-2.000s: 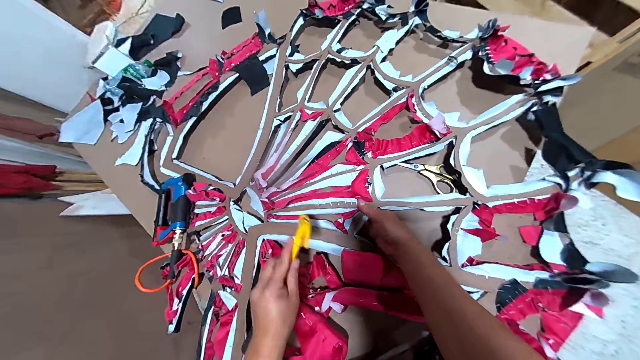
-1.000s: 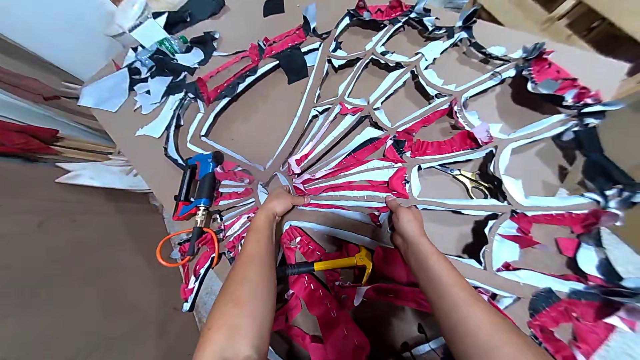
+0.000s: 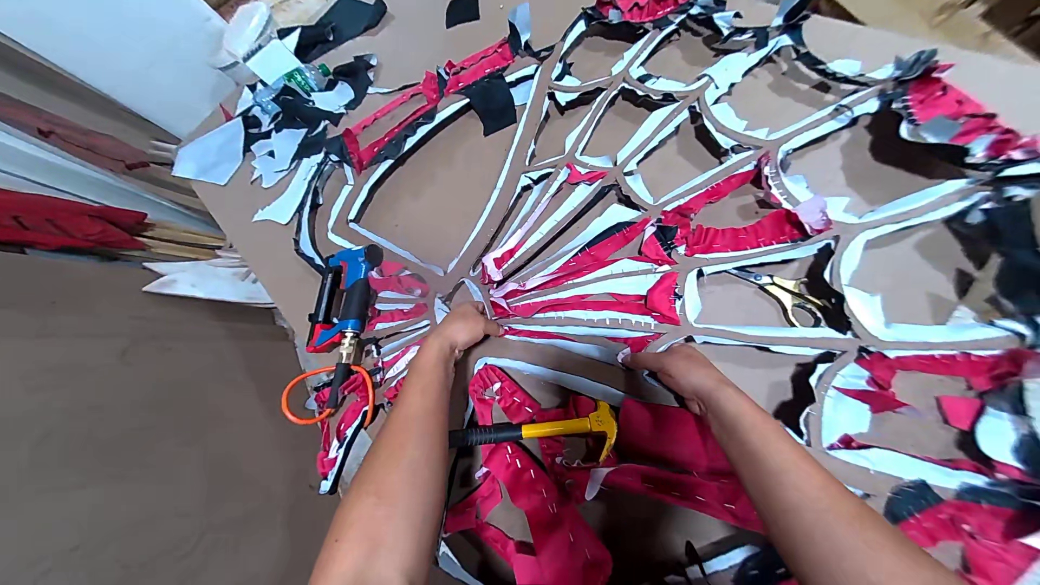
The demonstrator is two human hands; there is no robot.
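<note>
A wing-like openwork frame [image 3: 532,353], wrapped in stapled red, white and black fabric strips, spreads over a brown board. My left hand [image 3: 467,327] has its fingers on the frame where the narrow ribs meet. Farther right, my right hand [image 3: 670,370] pinches the edge of a fabric-lined rib. A claw hammer [image 3: 561,426] with a yellow head and black grip lies below and between the hands, on red fabric. Left of my left hand rests a blue and black pneumatic stapler [image 3: 345,301] with an orange hose loop. Gold-handled scissors [image 3: 784,296] lie in an opening at the right.
Fabric scraps [image 3: 280,150] and a green plastic bottle [image 3: 305,79] are piled at the board's upper left corner. Beyond the board's left edge, red fabric [image 3: 69,221] and wooden strips lie stacked. A loose black scrap [image 3: 491,104] sits on the frame's upper part.
Two seconds ago my left hand was on the yellow hammer, which now lies on the red fabric. That hand has moved up to the frame's ribs. My right hand stays on the frame.
</note>
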